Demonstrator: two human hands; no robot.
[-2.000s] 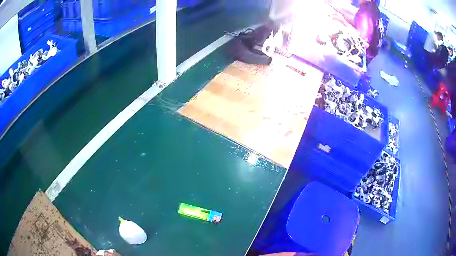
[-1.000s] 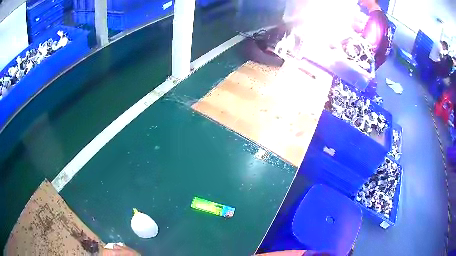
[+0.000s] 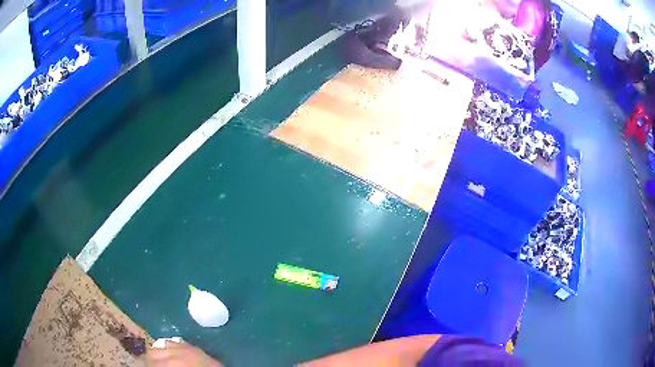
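A white squeeze bottle (image 3: 208, 308) with a yellowish nozzle lies on the green bench (image 3: 237, 208) near the bottom. A flat green-yellow packet (image 3: 298, 276) with a blue end lies to its right. What looks like my right hand (image 3: 185, 354) shows at the bottom edge, just below the bottle and not touching it. It has white covers on the fingertips and is mostly cut off. Its forearm enters from the right with a purple sleeve. What it holds, if anything, is hidden. My left hand is not in view.
Stained brown cardboard (image 3: 61, 315) lies at bottom left, another sheet (image 3: 373, 122) farther ahead. Blue crates (image 3: 495, 190) of white parts stand to the right, beside a blue stool (image 3: 477, 287). A white post (image 3: 251, 50) rises ahead. A person (image 3: 535, 29) stands beyond, near strong glare.
The view has shifted. More of my hand shows at the bottom edge, and my forearm and purple sleeve have come into view. The bottle and packet lie as before on the bench.
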